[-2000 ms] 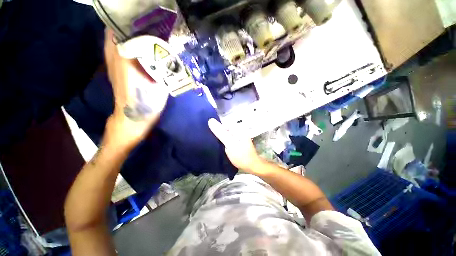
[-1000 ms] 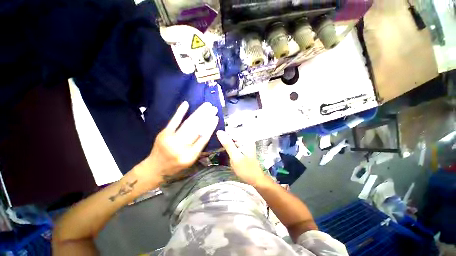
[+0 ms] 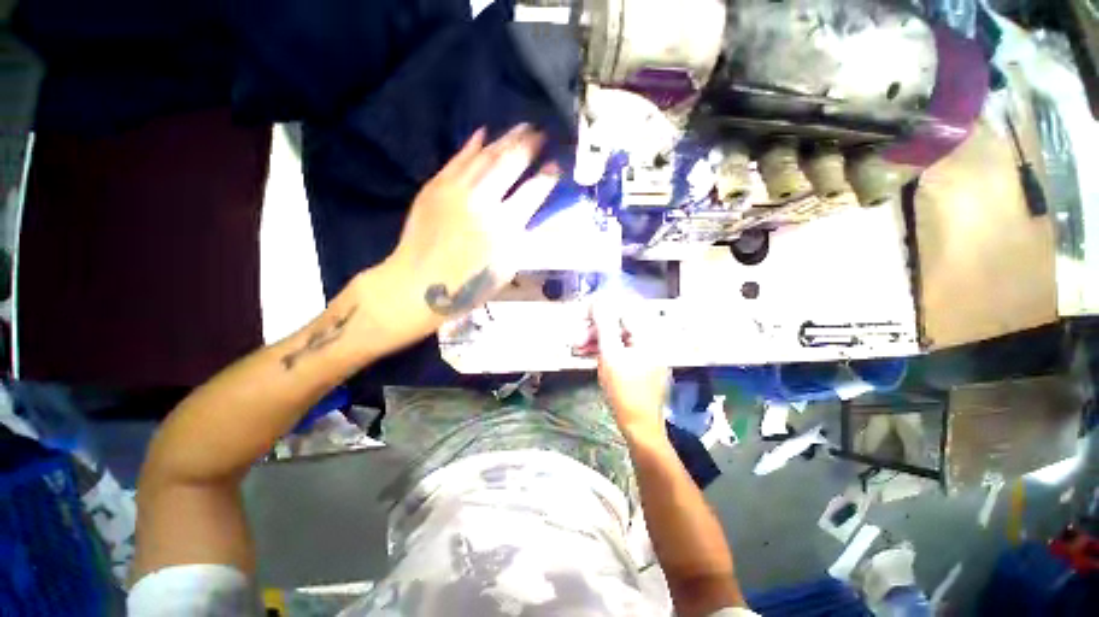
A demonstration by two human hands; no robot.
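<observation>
Dark navy cloth (image 3: 374, 181) lies left of the sewing head and reaches back along the table. The greasy overlock machine (image 3: 832, 72) has a purplish end and several round knobs. My left hand (image 3: 470, 223) lies over the cloth's edge, palm down with fingers spread, just left of the brightly lit needle area. My right hand (image 3: 627, 362) is at the front of the white machine bed (image 3: 711, 325). Its fingertips are washed out by glare, beside a small reddish thing; whether they hold it cannot be told.
A dark maroon surface (image 3: 139, 253) is at the left. Brown cardboard (image 3: 982, 253) is right of the machine, with a dark slim tool (image 3: 1030, 187) on it. Pale scraps (image 3: 844, 512) lie on the floor. Blue crates stand low at the left (image 3: 48, 530) and right.
The view has shifted, so the machine sits further right and shows more fully. The cloth no longer covers the front of the bed. My left hand has moved back beside the sewing head.
</observation>
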